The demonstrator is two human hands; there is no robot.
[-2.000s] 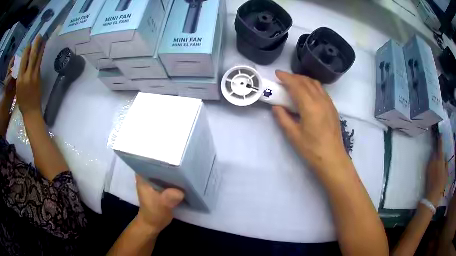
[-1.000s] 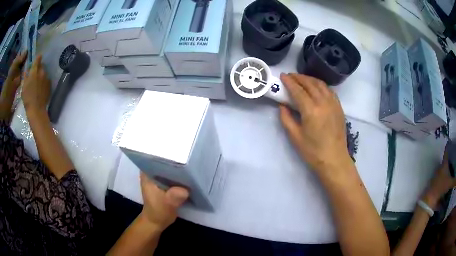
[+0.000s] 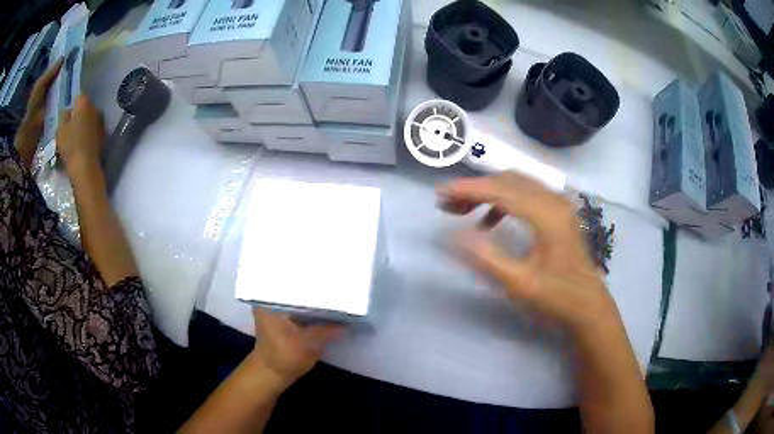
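Note:
A closed light blue retail box (image 3: 310, 246) stands upright in front of me, its plain white end facing up. My left hand (image 3: 293, 341) holds it low at its near side, with the fingers partly hidden by the box. The white handheld fan (image 3: 437, 133) lies on the white foam sheet behind, its round spoked head to the left and its handle to the right. My right hand (image 3: 518, 242) is over the sheet just in front of the fan handle, blurred, fingers apart, with nothing seen in it.
Stacked MINI FAN boxes (image 3: 352, 72) are at the back left. Black inserts (image 3: 567, 97) stand in two stacks behind the fan. Small black parts (image 3: 598, 233) lie at the right. More boxes (image 3: 679, 148) stand far right. At the left, a person's hands hold a box near a dark fan (image 3: 140, 97).
My right hand has let go of the white fan and moved toward me. The box in my left hand has turned more upright. The person at the left has raised a box.

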